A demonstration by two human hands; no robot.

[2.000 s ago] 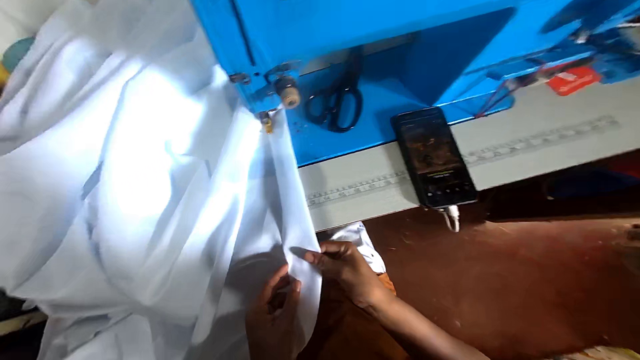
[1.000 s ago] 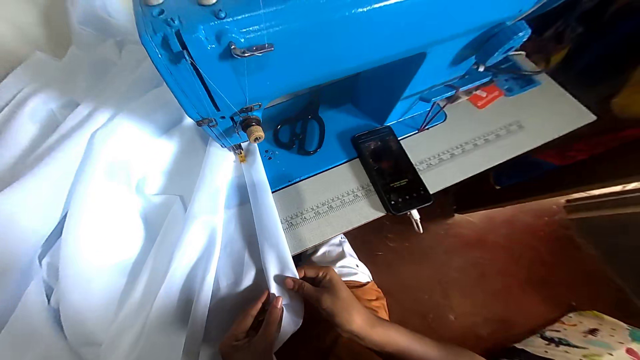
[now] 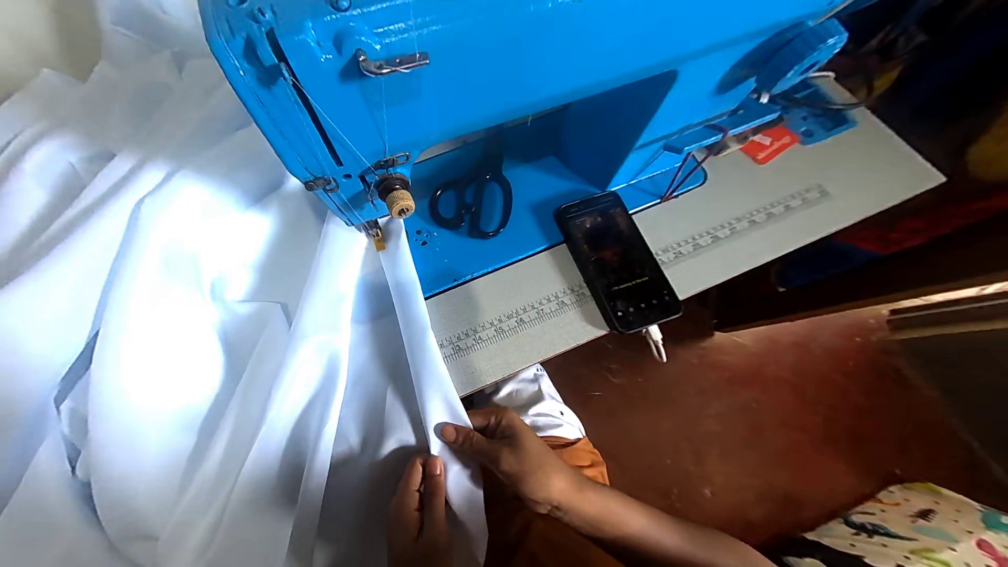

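Observation:
White fabric (image 3: pixel 173 315) spreads over the left side, and its folded edge strip (image 3: pixel 417 331) runs from under the needle area of a blue sewing machine (image 3: pixel 504 71) down to my hands. My left hand (image 3: pixel 421 504) pinches the strip near the bottom, thumb and finger at its left edge. Just up and to the right, my right hand (image 3: pixel 512 457) grips the strip's right edge, thumb on top, the other fingers partly hidden beneath. The presser foot (image 3: pixel 376 236) is at the upper end of the strip; whether it is raised I cannot tell.
Black-handled scissors (image 3: pixel 472 205) lie on the machine bed. A smartphone (image 3: pixel 618 264) with a white cable (image 3: pixel 655 345) plugged in rests across the table edge and its printed ruler scale (image 3: pixel 512 323). A red card (image 3: pixel 769 144) is by the handwheel (image 3: pixel 803 59). Patterned cloth (image 3: pixel 906 524) shows lower right.
The view has shifted, showing more of the machine's upper body. Both hands keep their hold on the folded strip, and its upper end stays at the presser foot.

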